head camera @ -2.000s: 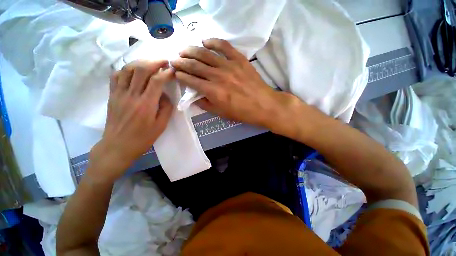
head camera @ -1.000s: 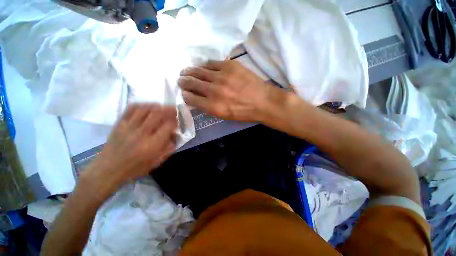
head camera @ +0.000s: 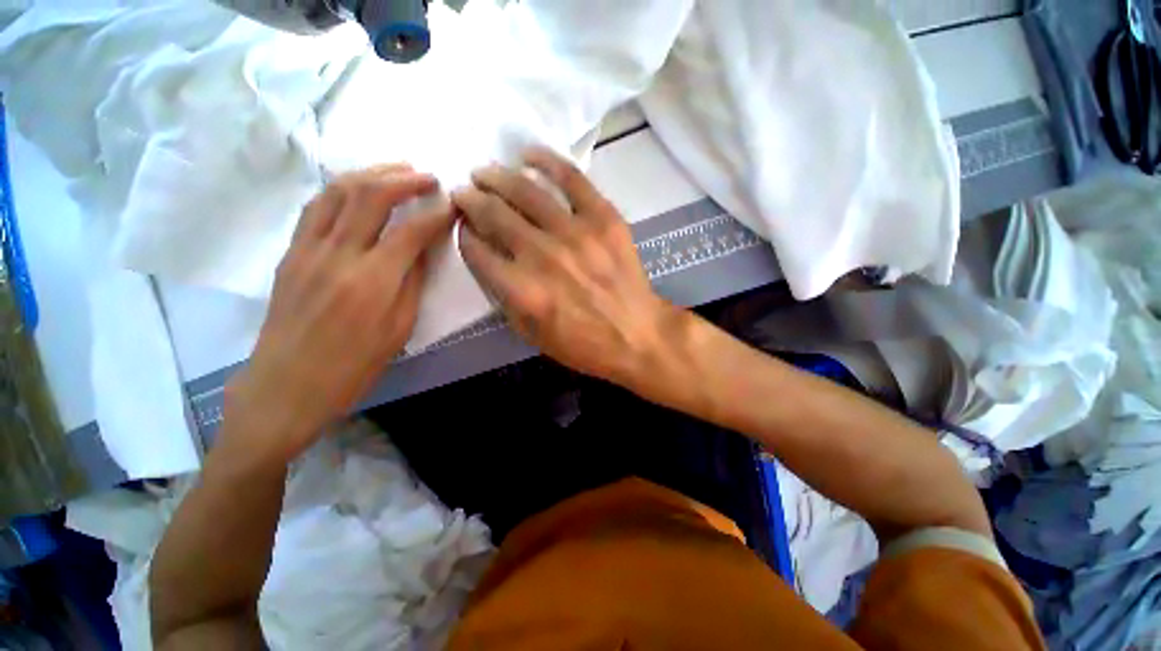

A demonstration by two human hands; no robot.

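The white garment panel [head camera: 204,165] lies bunched on both sides of the needle area, overexposed in the middle; its right part hangs over the table's front edge. My left hand [head camera: 350,274] and my right hand [head camera: 548,254] hold the panel's near edge, fingertips almost meeting below the machine head [head camera: 397,32]. What lies under the fingertips is hidden. A narrow white strip [head camera: 138,382] hangs over the table edge at left. The needle is not visible in the glare.
A ruler [head camera: 700,242] runs along the table's front edge. Black-handled scissors [head camera: 1127,95] lie on grey cloth [head camera: 1069,76] at right. Folded white pieces [head camera: 1025,293] hang at right. A white heap [head camera: 363,547] and a blue-rimmed bin [head camera: 774,515] are below the table.
The narrow strip that hung between my hands is no longer visible there. My left hand moved up from the table edge to the panel's edge. The right part of the panel hangs lower.
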